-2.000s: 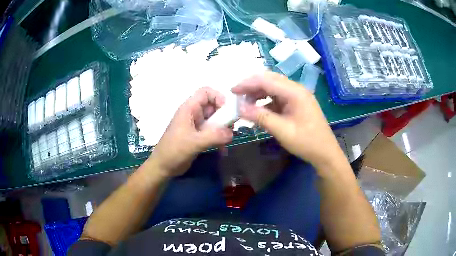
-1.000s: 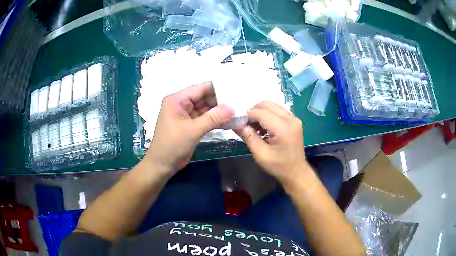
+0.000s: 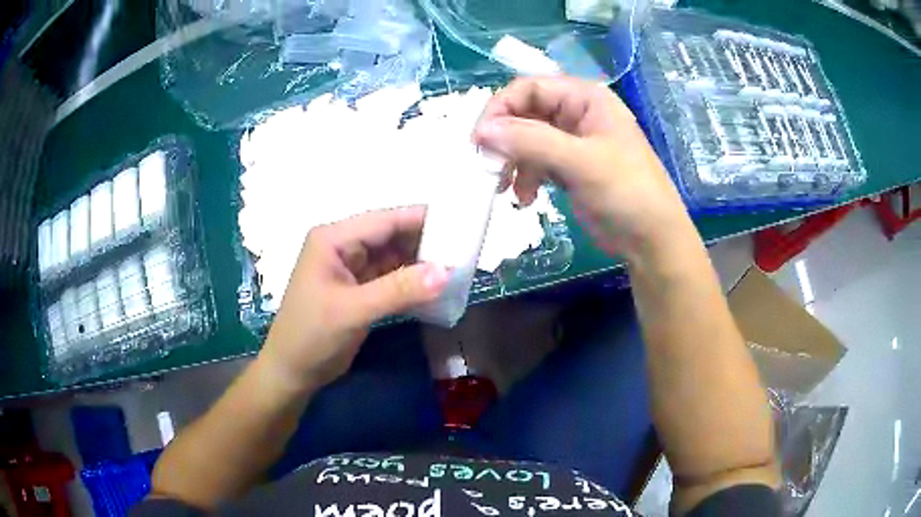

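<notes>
A white housing [image 3: 456, 227] is held tilted over the front edge of the centre tray. Its lower end looks frosted and translucent. My left hand [image 3: 353, 278] grips its lower part between thumb and fingers. My right hand [image 3: 571, 141] has its thumb and fingertips pinched at the housing's upper end; whether they hold a small part there cannot be told. Behind the hands, a bright heap of small white fittings [image 3: 323, 167] covers the centre parts tray [image 3: 550, 261], too overexposed to tell single pieces.
A blister tray of white oblongs [image 3: 192, 242] is at the left. A core blister tray [image 3: 752, 187] sits on a blue tray at the right. Clear polybags [image 3: 242, 71] and a loose white piece [image 3: 525, 56] lie behind. An open cardboard box [image 3: 783, 323] and red stools are below.
My right hand has moved up and away from my left hand, to the top end of the housing. The housing now shows lengthwise between the hands. The view has shifted slightly.
</notes>
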